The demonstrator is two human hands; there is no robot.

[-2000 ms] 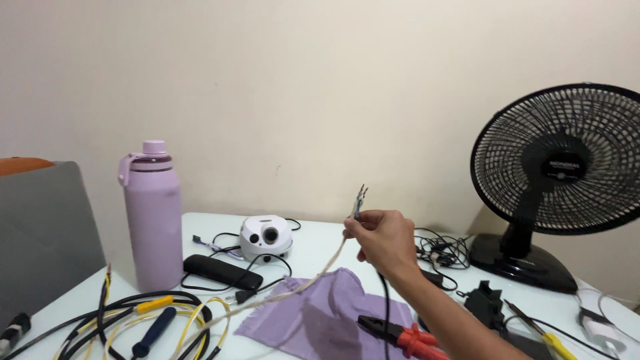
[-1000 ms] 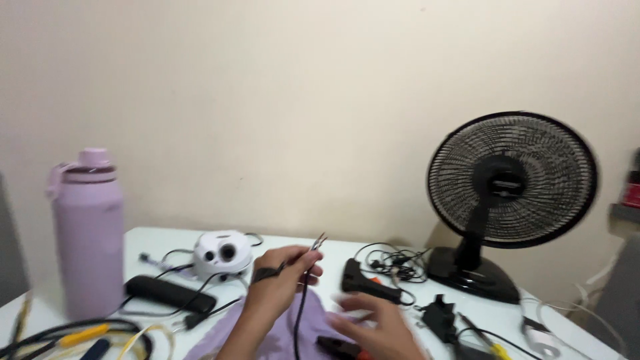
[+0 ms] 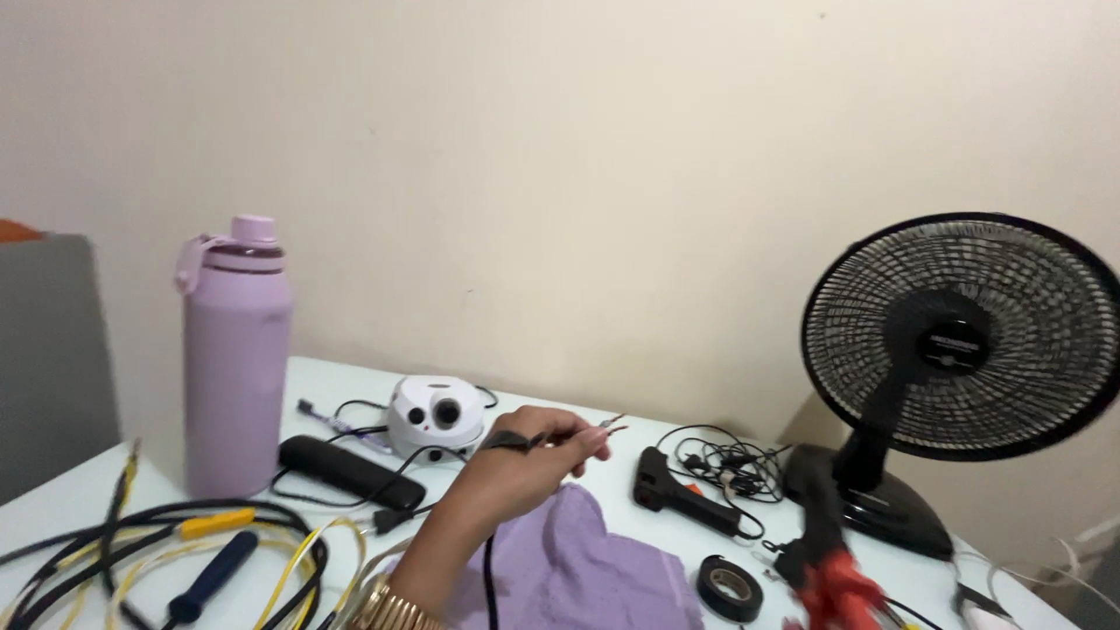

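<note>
My left hand (image 3: pixel 547 451), a gold-coloured band at its wrist, pinches a cable whose bare copper wire ends (image 3: pixel 618 423) stick out past the fingertips. A black cable (image 3: pixel 490 582) hangs below that hand over a purple cloth (image 3: pixel 577 564). At the lower right, red-handled pliers (image 3: pixel 836 577) are raised, blurred by motion. Only a bit of my right hand (image 3: pixel 794 623) shows at the frame's bottom edge, by the red handles; its grip is mostly hidden. A roll of black tape (image 3: pixel 730 589) lies between the cloth and the pliers.
A purple bottle (image 3: pixel 236 376), a black case (image 3: pixel 352 472) and a white device (image 3: pixel 436 416) stand or lie at the left. Coiled cables (image 3: pixel 324 560) and a blue-handled tool (image 3: pixel 214 576) are nearer. A black glue gun (image 3: pixel 682 494), tangled earphones (image 3: pixel 731 468) and a black fan (image 3: pixel 958 341) are at the right.
The pliers, lying on the cloth two seconds ago, are now raised at the right. The wire ends, held upright earlier, now point right. The tape roll has come into sight.
</note>
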